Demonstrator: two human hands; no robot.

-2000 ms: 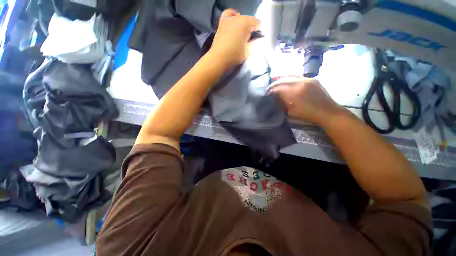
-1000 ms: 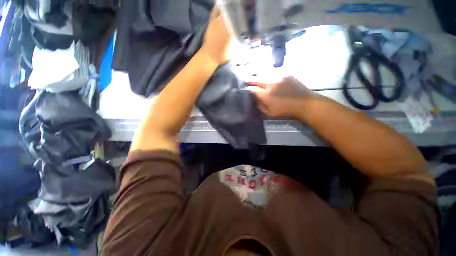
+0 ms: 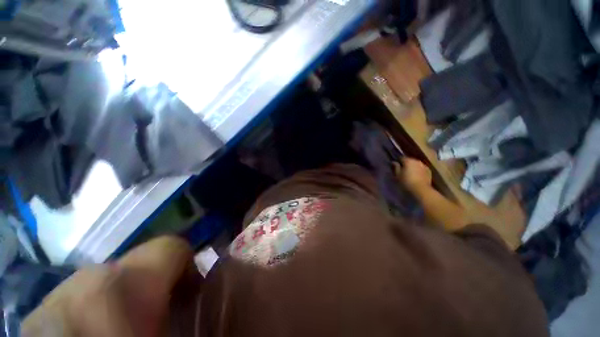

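Observation:
A dark grey garment piece lies crumpled on the white machine table, with one corner over its front edge. My left hand is a large blur at the bottom left, apart from the garment; its fingers cannot be made out. My right hand is low beside the wooden surface's edge, next to a dark cloth. It is small and blurred, and whether it grips that cloth cannot be told.
Cut pieces in dark and light grey are heaped on the wooden surface at the right. Black scissor handles show at the top edge. A dark gap lies between the table and the wooden surface.
The view has swung to the right and the machine head has left it. Both hands have come away from the garment at the needle; my right hand is now down at the right.

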